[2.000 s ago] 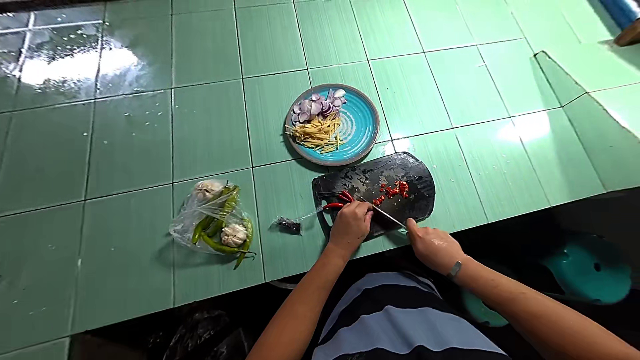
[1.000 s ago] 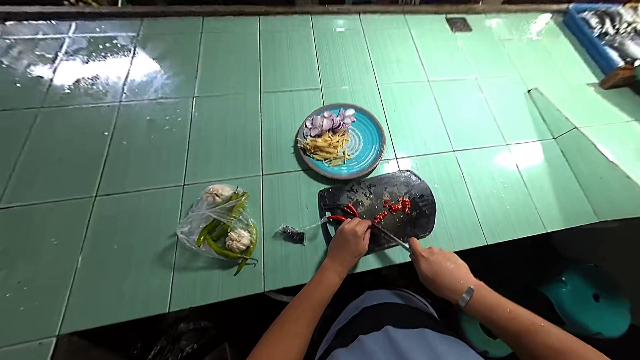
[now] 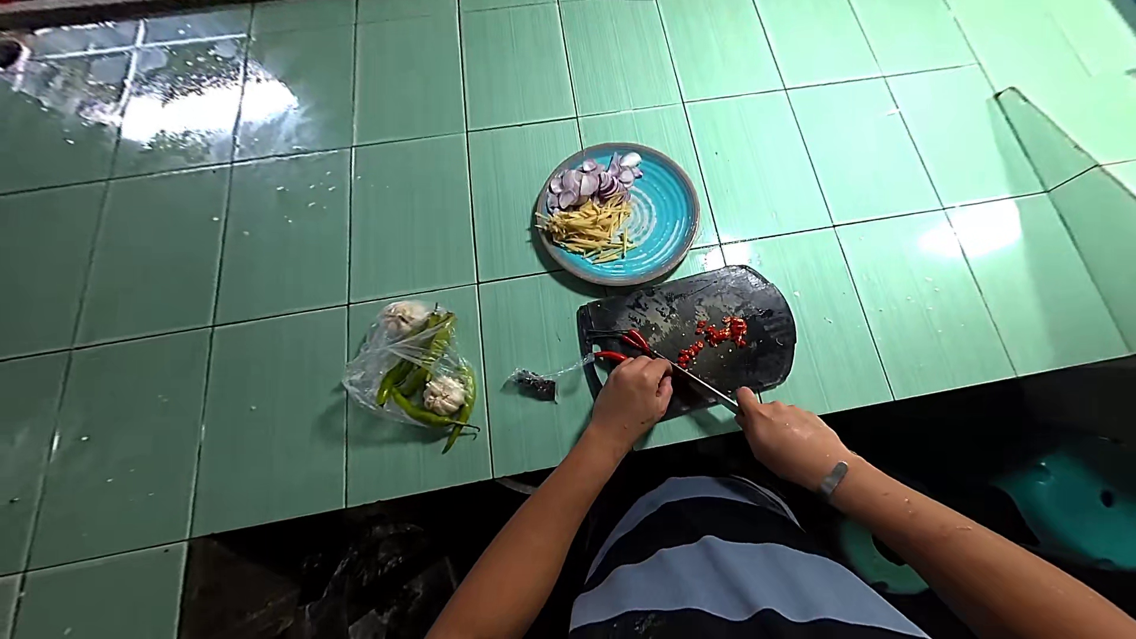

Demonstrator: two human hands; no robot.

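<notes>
My right hand (image 3: 788,437) grips a kitchen knife (image 3: 706,388), its blade angled up and left over the black cutting board (image 3: 763,311). At the board's near left part, my left hand (image 3: 635,395) presses on red chili peppers (image 3: 612,356), its fingertips close to the blade. Chopped red chili (image 3: 726,331) lies on the middle and right of the board. Behind the board stands a blue plate (image 3: 666,213) with sliced shallots (image 3: 590,185) and yellowish strips, perhaps ginger (image 3: 590,229). The knife's handle is hidden in my right hand.
On the green tiled counter (image 3: 408,213), a clear plastic bag (image 3: 368,368) holds green chili peppers (image 3: 413,408) and garlic bulbs (image 3: 444,395). A small dark packet (image 3: 536,385) lies between bag and board. The counter's edge runs in front of me; teal plastic items (image 3: 1065,506) are below right.
My hands stay at the board, the left on the chilies and the right on the knife. The view has shifted slightly.
</notes>
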